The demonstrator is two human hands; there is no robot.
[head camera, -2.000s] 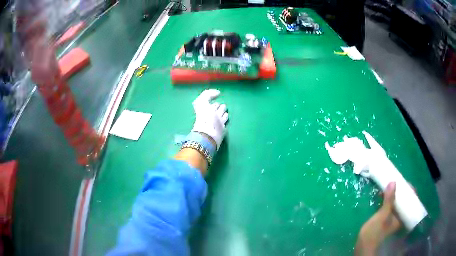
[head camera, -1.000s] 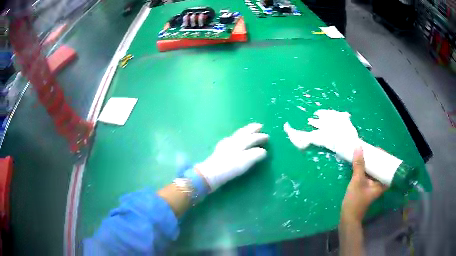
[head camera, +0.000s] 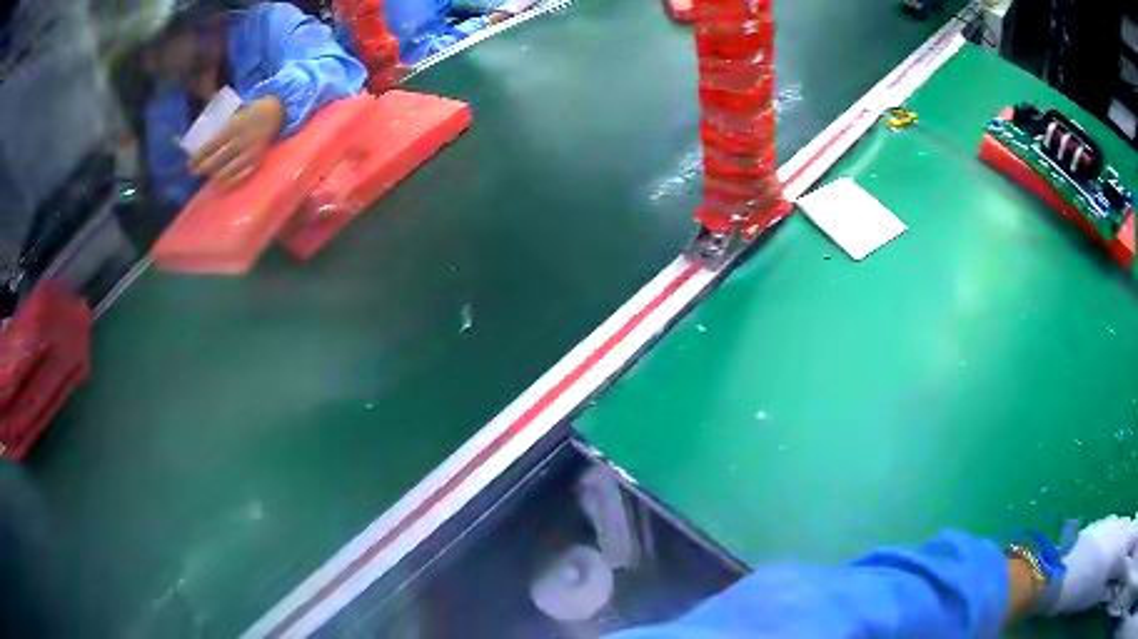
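Observation:
My left hand (head camera: pixel 1101 564), in a white glove with a blue band and a beaded bracelet at the wrist, is at the lower right edge and cut off there. Its fingers are not clear, so I cannot tell what it holds. My right hand is out of the picture, and so is the glue tube. A circuit board (head camera: pixel 1067 156) with a black and copper coil lies on a red foam pad (head camera: pixel 1043 192) at the right edge of the green bench (head camera: pixel 874 375).
A red-wrapped post (head camera: pixel 736 119) stands at the conveyor's white-and-red edging (head camera: pixel 549 396). A white card (head camera: pixel 854 219) lies beside it. Red foam pads (head camera: pixel 387 156) lie on the conveyor at upper left. Across it a person in blue holds something white. More red pads (head camera: pixel 44 362) are at far left.
The view has swung left, showing the conveyor and a person across it. The right hand and glue tube have left the picture. My left hand now shows at the lower right edge.

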